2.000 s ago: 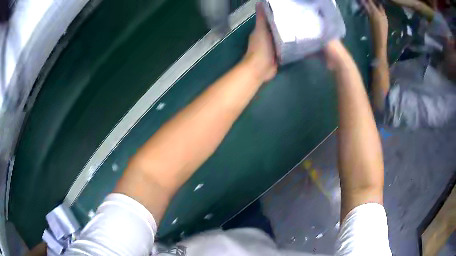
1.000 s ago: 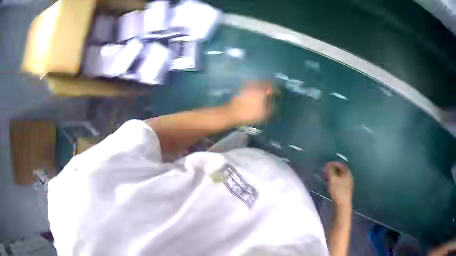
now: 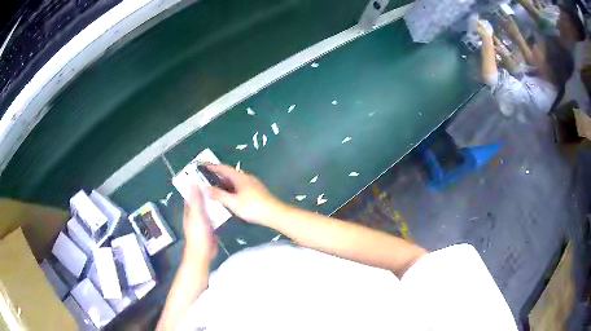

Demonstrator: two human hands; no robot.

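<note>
A white retail box lies at the near left part of the green bench, between my hands. My left hand is on its near-left side, with the fingers on the box. My right hand is over its right side, with the fingers around a small dark thing on or at the box top. I cannot tell if the dark thing is part of the box. More white boxes lie in a loose pile at the left. One box with a dark front lies face up beside them.
A brown carton stands at the far left. Small white scraps are scattered on the green bench. A pale rail runs along it. Another person works at the top right, near clear-wrapped boxes.
The view has swung back from the carton and pile. The hands were apart one second ago and are now together on the box. The grouped block held earlier is out of my hands.
</note>
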